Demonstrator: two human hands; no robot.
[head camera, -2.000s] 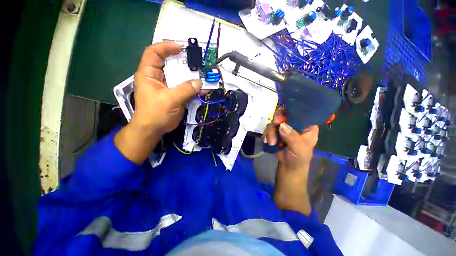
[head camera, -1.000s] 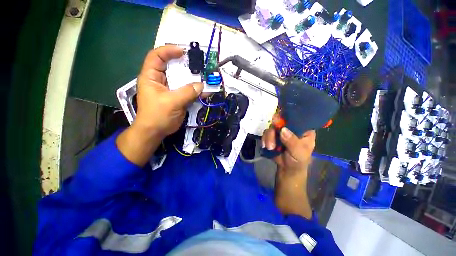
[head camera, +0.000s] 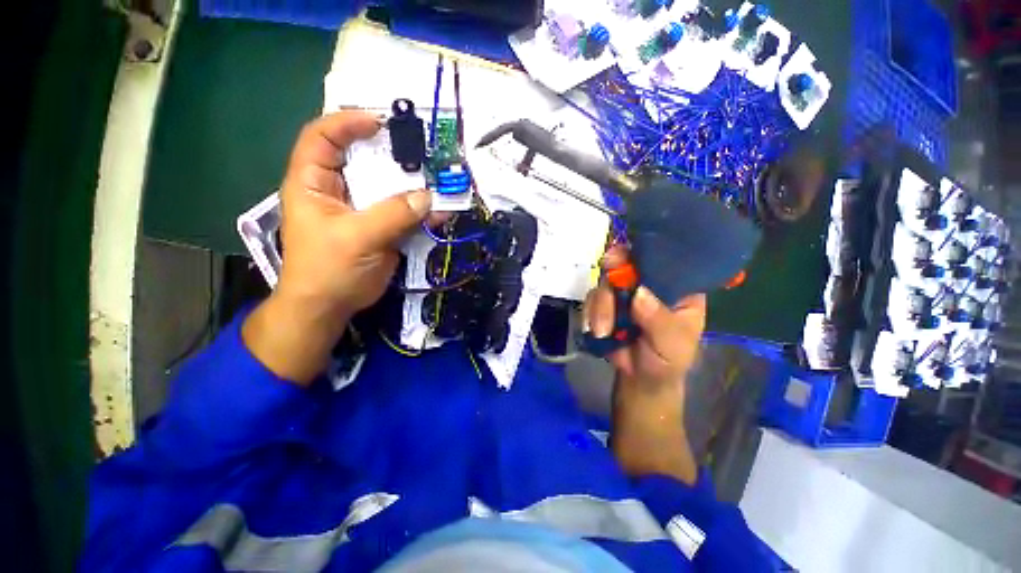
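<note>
My left hand [head camera: 342,229] grips a small white end panel [head camera: 375,174] between thumb and fingers. The panel carries a black switch block [head camera: 406,135], a green circuit board [head camera: 448,133] and a blue component [head camera: 453,180]. Two lead wires [head camera: 438,95] stand up from the board. My right hand [head camera: 649,330] holds a dark soldering gun [head camera: 692,237] by its grip; its nose tip is a little right of the board, apart from it. The white power strip housing [head camera: 515,347] with black socket inserts [head camera: 509,263] lies below the panel, partly hidden by my left hand.
A white work board [head camera: 381,62] lies under the work. A pile of blue-purple lead wires [head camera: 694,134] and a dark coil [head camera: 790,188] are at upper right. More end panels [head camera: 801,84] lie beyond, others [head camera: 924,285] at right in rows. Blue bins [head camera: 823,403] stand at right.
The panel in my left hand has shifted left in view. The soldering gun's nose has moved from at the board to a small gap right of it.
</note>
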